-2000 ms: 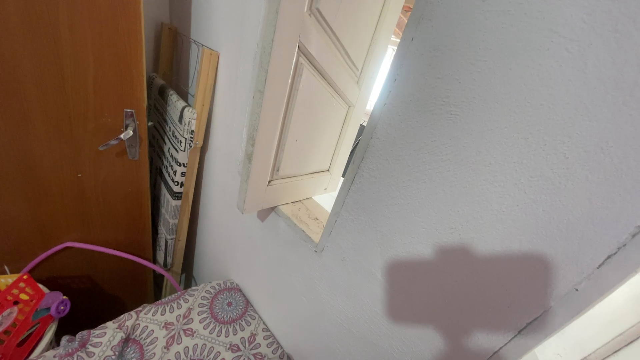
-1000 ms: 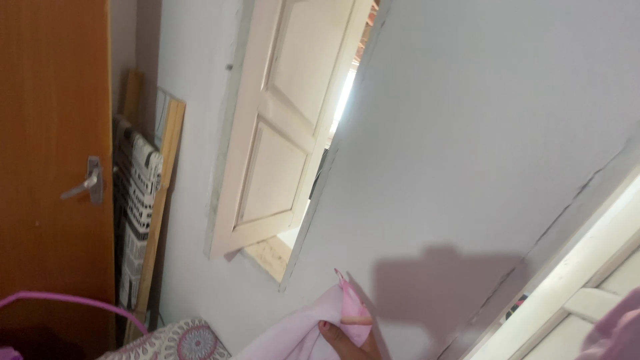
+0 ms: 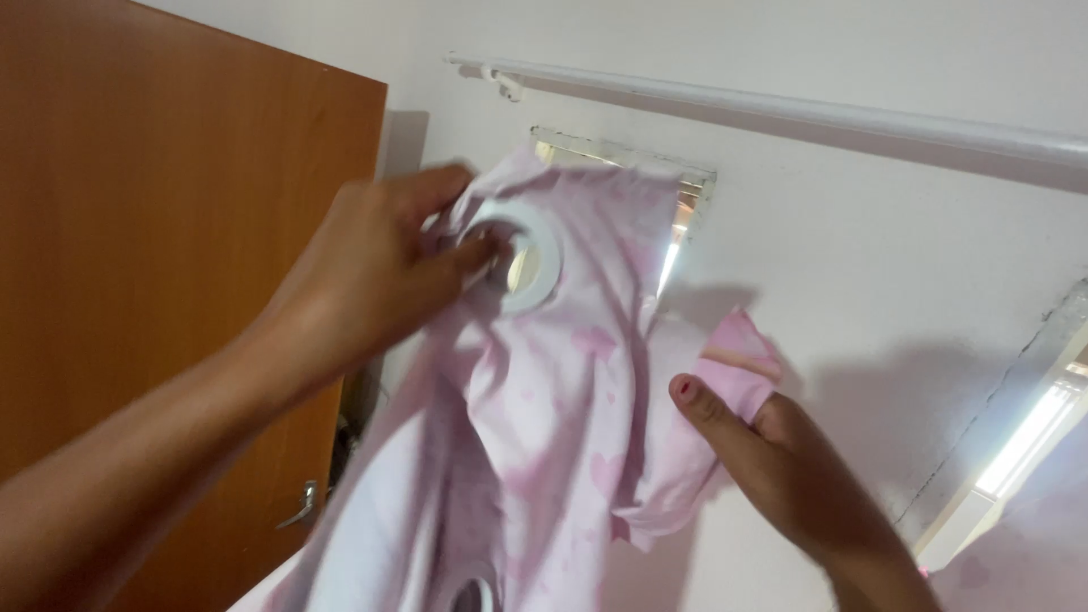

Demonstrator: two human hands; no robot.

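A pale pink curtain with heart prints [image 3: 544,399] hangs from both my hands in front of the window. My left hand [image 3: 399,246] grips its top edge at a white curtain eyelet ring [image 3: 548,255], with fingertips through the ring's opening. Lower and to the right, my right hand [image 3: 748,433] holds another part of the fabric, thumb in front and fingers behind the cloth. A second eyelet [image 3: 484,593] shows at the bottom edge of the view. Above the curtain, a white curtain rod [image 3: 731,98] runs along the wall, apart from the cloth.
A brown wooden door [image 3: 187,229] with a metal handle [image 3: 302,504] stands at the left. A white bracket [image 3: 506,83] supports the rod near its left end. The window frame [image 3: 625,153] is behind the cloth. Another bright opening [image 3: 1033,433] and pinkish fabric [image 3: 1011,552] are at the right.
The view has tilted up to the rod. My left hand has come into view on the curtain's eyelet, and more of the curtain is raised before the window.
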